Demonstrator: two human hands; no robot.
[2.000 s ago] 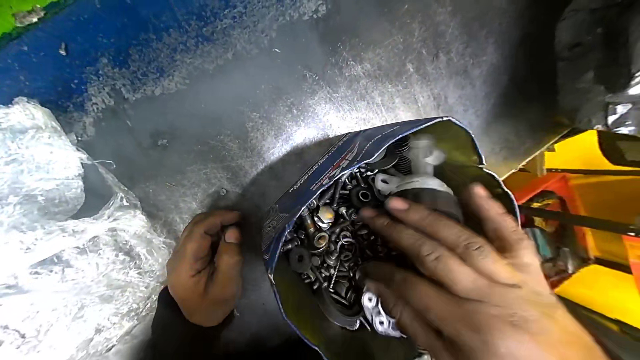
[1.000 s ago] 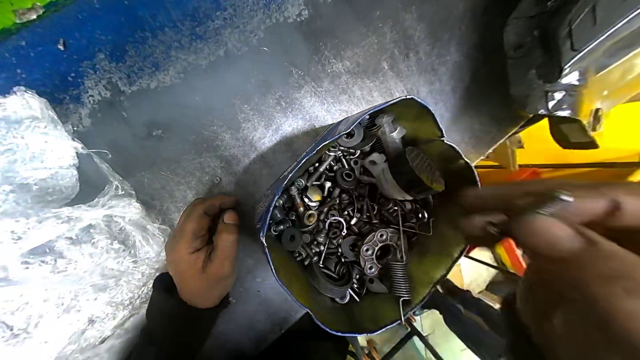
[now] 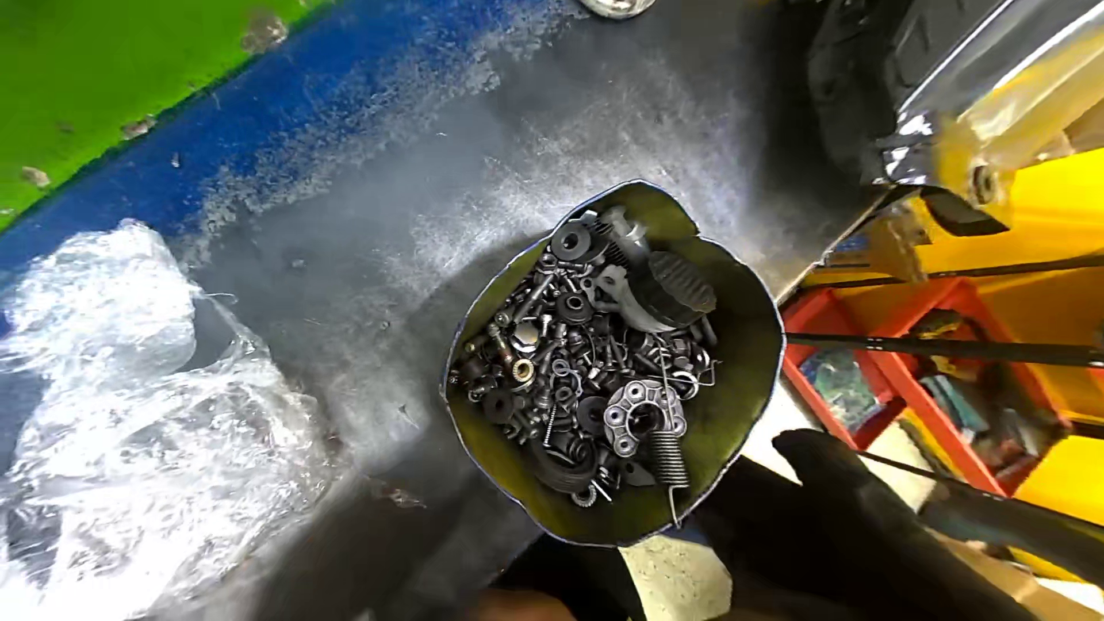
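An open container (image 3: 742, 362) with a wavy cut rim and an olive inner wall stands on the worn metal surface. Inside lie many bolts, nuts and washers, a coil spring (image 3: 667, 459) with a hooked end, a round metal plate with holes (image 3: 636, 412), a dark ribbed round part (image 3: 681, 285) and a black rubber-like ring (image 3: 571, 241). At the bottom edge, below the container, shows a blurred sliver of a hand (image 3: 522, 605); which hand it is, and whether it holds anything, I cannot tell. Neither hand touches the container's contents.
Crumpled clear plastic wrap (image 3: 164, 431) lies at the left on the worn metal surface (image 3: 362, 259), which has a blue and green painted edge (image 3: 103, 103). Red bins (image 3: 949, 379) and yellow panels (image 3: 1044, 216) stand at the right. Part of a shoe (image 3: 819, 457) shows lower right.
The left hand has left its place beside the container. The right hand was among the parts, then right of the container with a small object, and is no longer there. The view has shifted.
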